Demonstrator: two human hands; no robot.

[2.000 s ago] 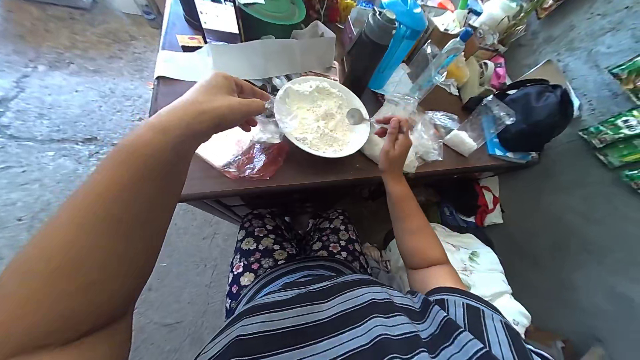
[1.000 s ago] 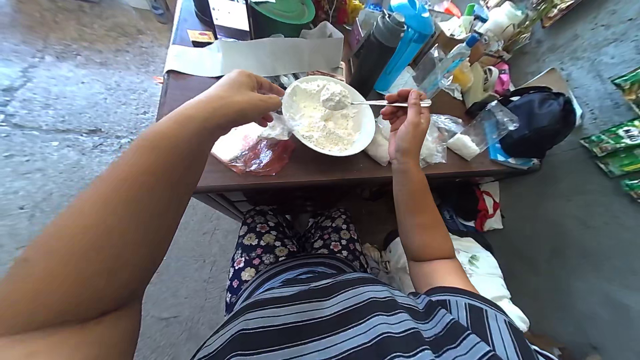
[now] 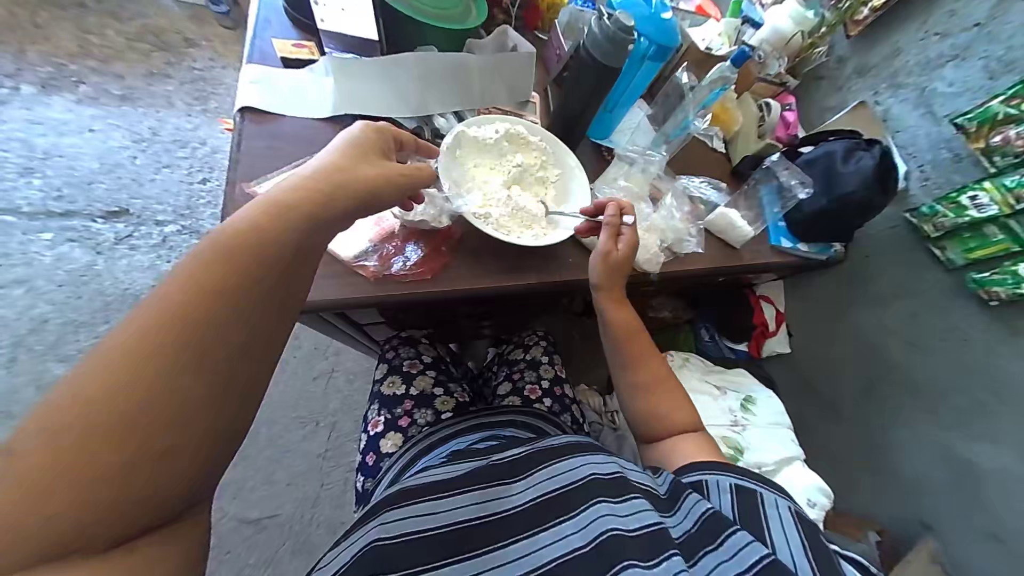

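Observation:
A white bowl (image 3: 574,182) of pale powder (image 3: 512,172) is on the dark wooden table. My left hand (image 3: 372,172) is at the bowl's left rim, its fingers bent; a crumpled clear plastic bag (image 3: 430,210) lies beneath them, and whether they grip rim or bag is unclear. My right hand (image 3: 612,232) holds a metal spoon (image 3: 574,215) by its handle from the right, and the spoon's bowl is sunk in the powder near the lower right. Below my left hand lies a red and clear plastic bag (image 3: 408,252).
Behind the bowl are a grey strip of material (image 3: 400,84), a dark bottle (image 3: 588,76) and a blue container (image 3: 640,64). Clear plastic bags (image 3: 668,208) and a black bag (image 3: 840,184) lie to the right. The table's front edge (image 3: 480,280) runs close to my lap.
The spoon, raised with powder on it near the bowl's upper part a second ago, is now down in the powder at the lower right. My right hand has come down with it.

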